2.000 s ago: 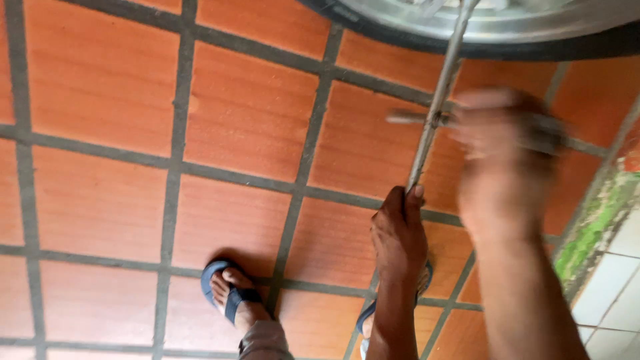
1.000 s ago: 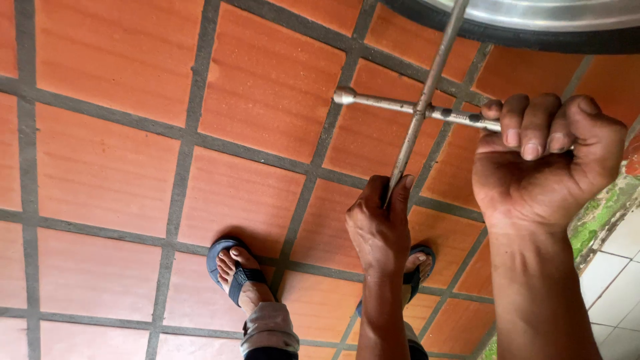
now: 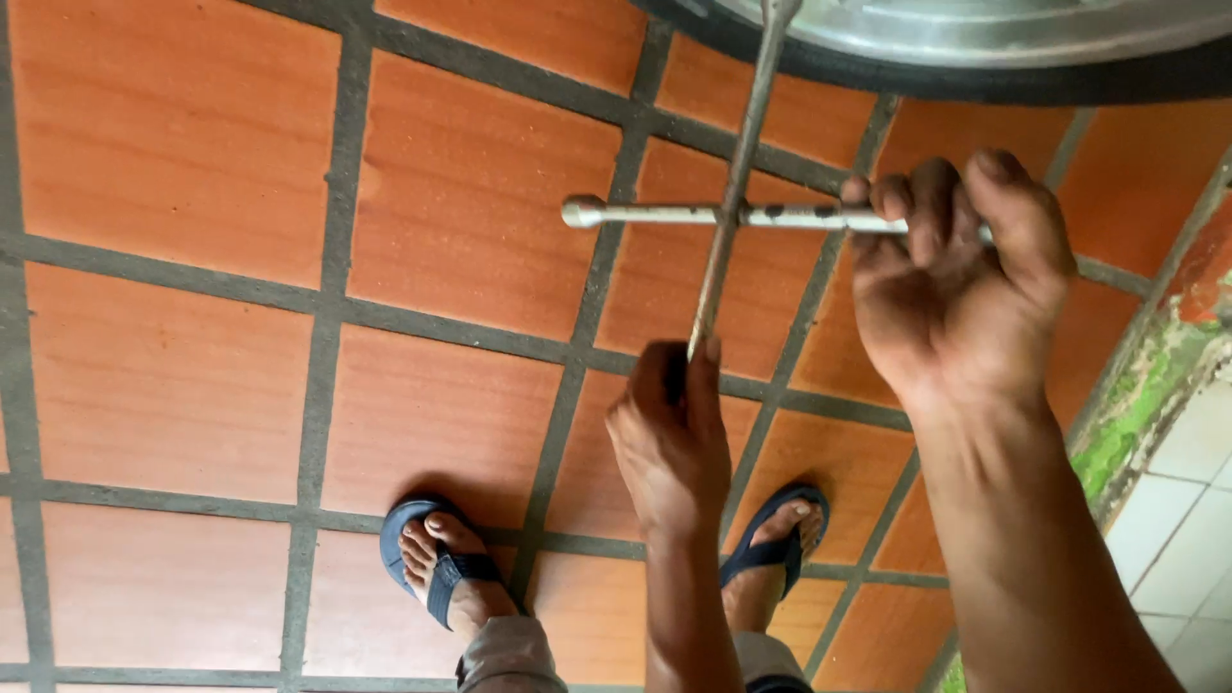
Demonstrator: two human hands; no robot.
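A four-way lug wrench point(image 3: 731, 207) of worn metal reaches from the wheel at the top of the head view down to my hands. Its long bar meets the wheel's silver rim point(image 3: 914, 29), though the socket end is cut off by the frame. My left hand point(image 3: 674, 433) grips the near end of that bar. On the cross arm's right side my right hand point(image 3: 953, 250) has its fingers curled around the metal, palm up. The cross arm's other end, a round socket, points left over the floor.
Orange floor tiles point(image 3: 452, 192) with dark grout lie below. My feet in dark blue flip-flops point(image 3: 414, 549) stand near the bottom. At the right is a low edge with green peeling paint point(image 3: 1131, 443) beside white wall tiles point(image 3: 1179, 539). The black tyre point(image 3: 962, 85) crosses the top right.
My right hand was blurred in motion at the cross arm two seconds ago and is now steadier around its right side. My left hand stays on the bar's near end.
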